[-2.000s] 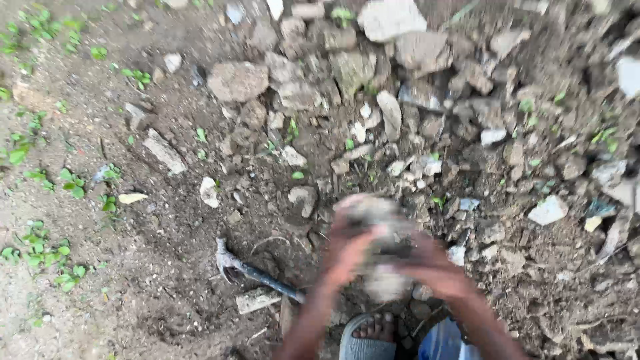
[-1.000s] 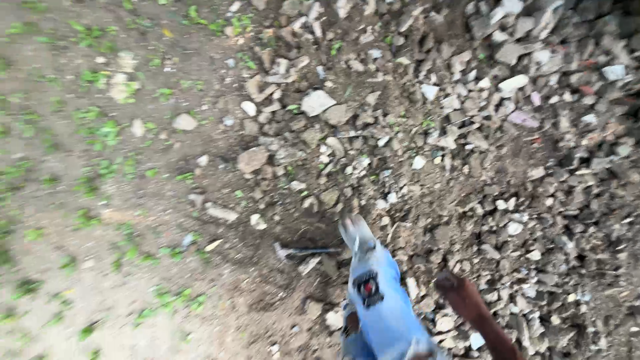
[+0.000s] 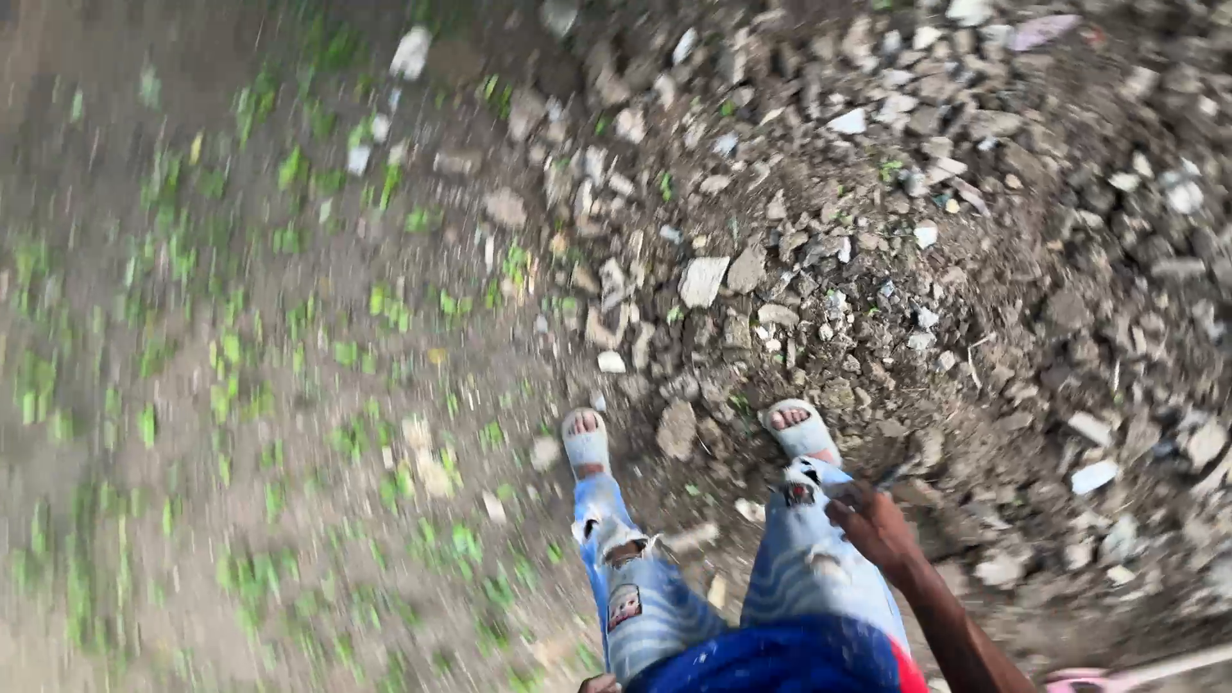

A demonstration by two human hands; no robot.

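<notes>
My right hand point(image 3: 871, 525) hangs beside the right leg of the ripped light-blue jeans point(image 3: 828, 577), its fingers curled. A small, blurred grey-blue thing shows just beyond the fingers; whether the hand grips it I cannot tell. Only a bit of my left hand point(image 3: 601, 683) shows at the bottom edge, by the left thigh, and what it holds is hidden. Both feet stand apart in pale open-toed sandals point(image 3: 801, 430), with a brown stone point(image 3: 677, 429) on the soil between them.
Broken stones and rubble point(image 3: 731, 279) cover the ground ahead and to the right. Low green weeds point(image 3: 226, 366) grow in bare soil on the left. At the bottom right corner lie a pink thing point(image 3: 1076, 680) and a pale pole point(image 3: 1184, 664).
Two seconds ago both hands were together on a blurred, stone-like lump; now they are apart, without that lump visible. The hammer seen on the soil earlier is not clearly visible now. The view has shifted widely.
</notes>
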